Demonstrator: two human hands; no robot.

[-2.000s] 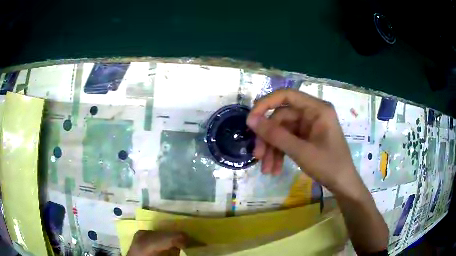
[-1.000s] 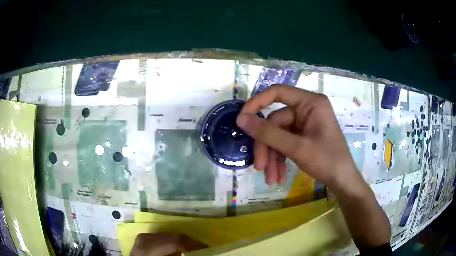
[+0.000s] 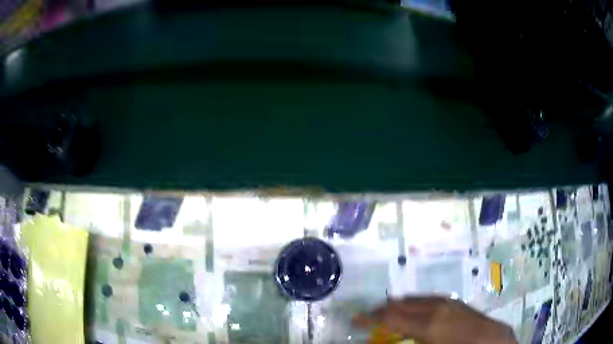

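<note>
The black cylindrical housing [image 3: 308,269] stands upright on the printed table, its round ringed top facing up. My right hand [image 3: 433,321] is at the bottom edge, right of and below the housing, apart from it, blurred and partly cut off. A bit of yellow sheet [image 3: 384,334] shows under its fingertips; whether the fingers grip it cannot be told. My left hand is out of the picture. Pale-yellow backing sheets [image 3: 57,282] lie at the left of the table.
The dark-green conveyor belt [image 3: 289,134] runs beyond the table, with dark objects at its left and right. Dark round dots and an orange-yellow scrap [image 3: 496,277] lie at the right. Black round parts [image 3: 12,285] show at the far left.
The view has tilted up, showing more belt. My right hand has left the housing's top and moved down towards the near side. My left hand has gone out of view.
</note>
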